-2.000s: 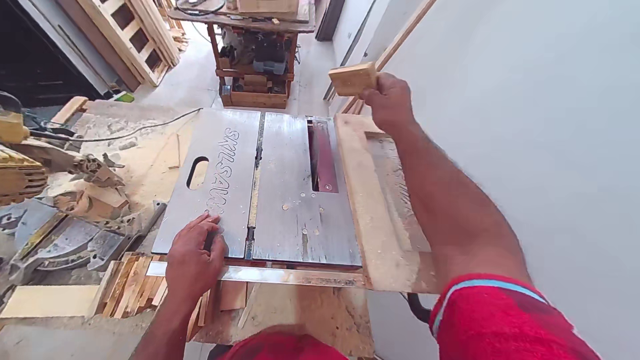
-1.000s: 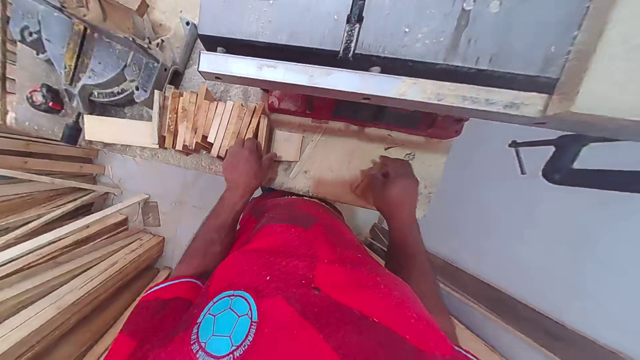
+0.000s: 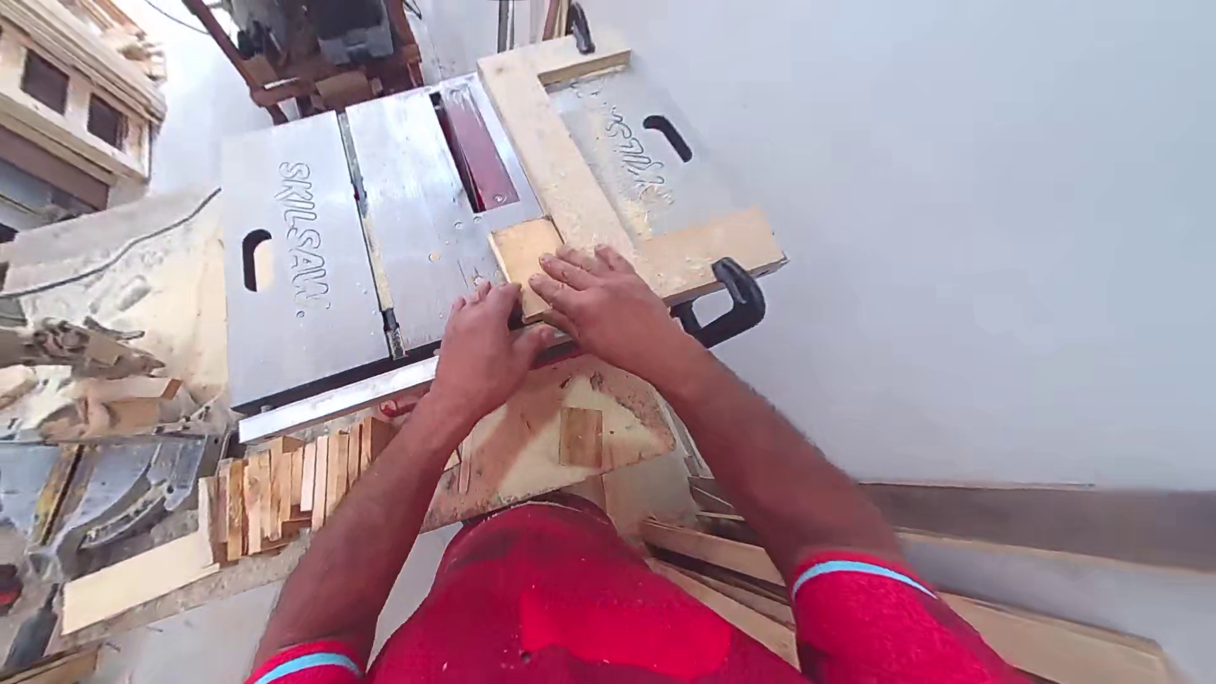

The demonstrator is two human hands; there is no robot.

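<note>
A small wooden block [image 3: 528, 251] lies flat on the metal top of a Skilsaw table saw [image 3: 408, 190], its right side at the wooden fence [image 3: 570, 171]. My right hand [image 3: 617, 309] rests with its fingers on the block and by the fence. My left hand [image 3: 484, 351] is at the block's near left corner, fingers bent and touching its edge; its exact grip is partly hidden. Beyond the block, the red insert [image 3: 484, 152] and dark blade slot run along the top.
A black clamp [image 3: 730, 304] holds the fence's near end, another clamp [image 3: 580, 28] its far end. A row of wood pieces [image 3: 294, 480] stands at lower left, beside a miter saw [image 3: 114, 494]. Boards [image 3: 722, 560] lie below right. A wood piece [image 3: 580, 437] sits under the saw's front edge.
Both hands have moved from below the saw's front edge up onto its top, where the block now lies under my right fingers. The view has swung back up over the saw.
</note>
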